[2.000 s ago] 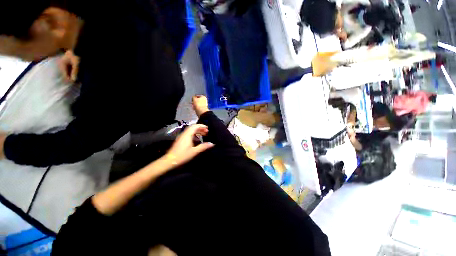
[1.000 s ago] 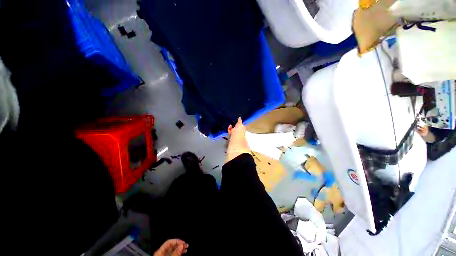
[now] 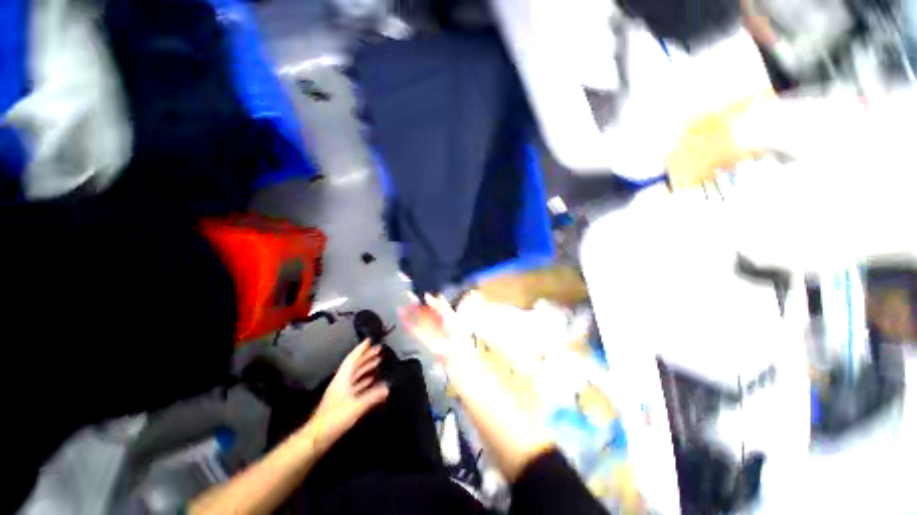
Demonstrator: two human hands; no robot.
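Observation:
Navy cloth (image 3: pixel 427 151) lies in and over a blue crate (image 3: pixel 535 211) at upper centre. My right hand (image 3: pixel 437 332) is blurred, just below the cloth's near end. Whether its fingers touch or grip the cloth cannot be told. My left hand (image 3: pixel 352 387) is lower and to the left, over my dark clothing, with fingers slightly apart and nothing seen in it.
A red plastic stool (image 3: pixel 266 272) stands on the grey floor (image 3: pixel 352 221) at left. Blue crates with navy and white garments are at upper left. A dark-clothed person (image 3: pixel 121 332) fills the left side. White sewing tables (image 3: pixel 644 262) and scraps are at right.
The view has swung from the light panel and machine table to the crate. My left hand has come up from the bottom edge. My right hand now appears slightly lower and left.

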